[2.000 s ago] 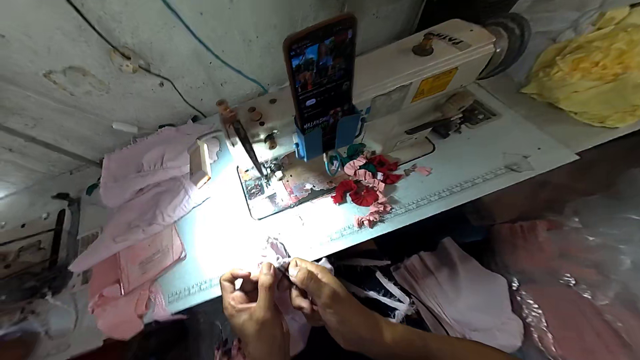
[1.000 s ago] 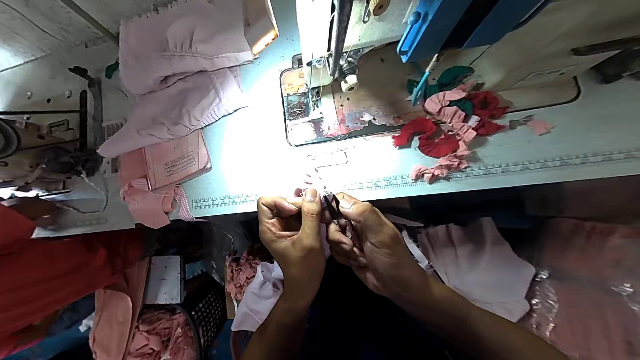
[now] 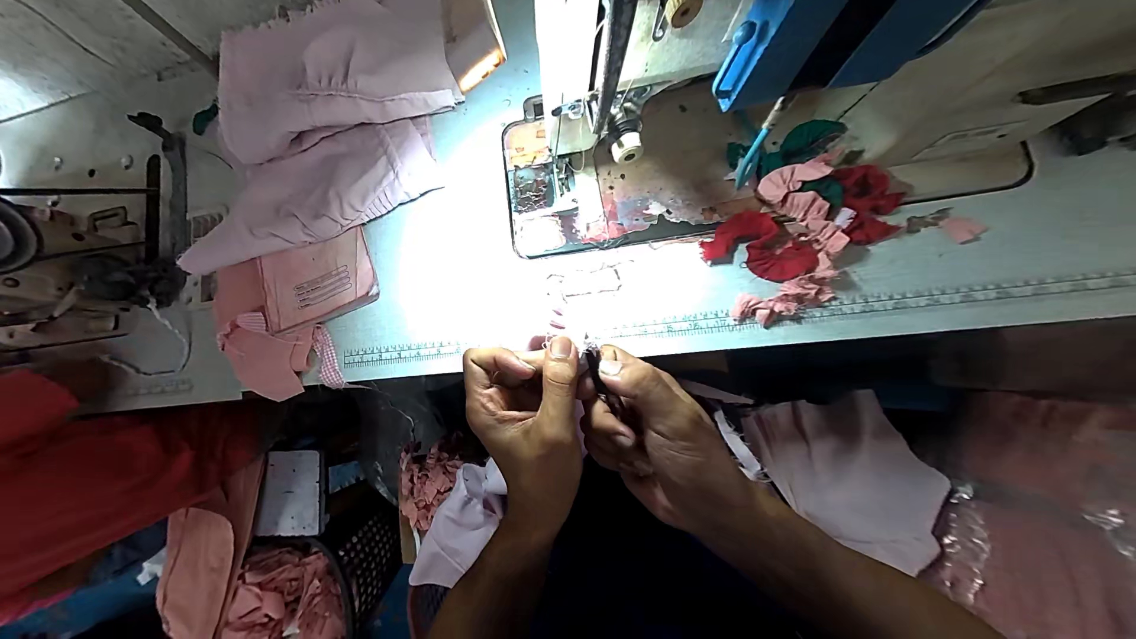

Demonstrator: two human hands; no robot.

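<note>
My left hand (image 3: 532,417) pinches a small pale piece of fabric (image 3: 561,324) between thumb and forefinger at the front edge of the sewing table (image 3: 426,293). Beside it, nearly touching, my right hand (image 3: 652,417) is closed on a slim dark tool (image 3: 596,373), whose kind I cannot tell; its tip meets the fabric. Glare washes out most of the cloth, and the fingers hide the rest. Behind both hands is the sewing machine's needle and presser foot area (image 3: 564,182).
Pale pink gathered pieces (image 3: 355,142) and a pink booklet (image 3: 324,280) lie at left. Red, pink and green scraps (image 3: 799,231) are under the blue phone holder (image 3: 799,53). Below the table stand a black basket (image 3: 355,550) of scraps and, at right, pink cloth (image 3: 852,479).
The view has swung down and closer to the table since the first frame. Both hands stay together at the table edge, and the dark tool shows more plainly in my right hand.
</note>
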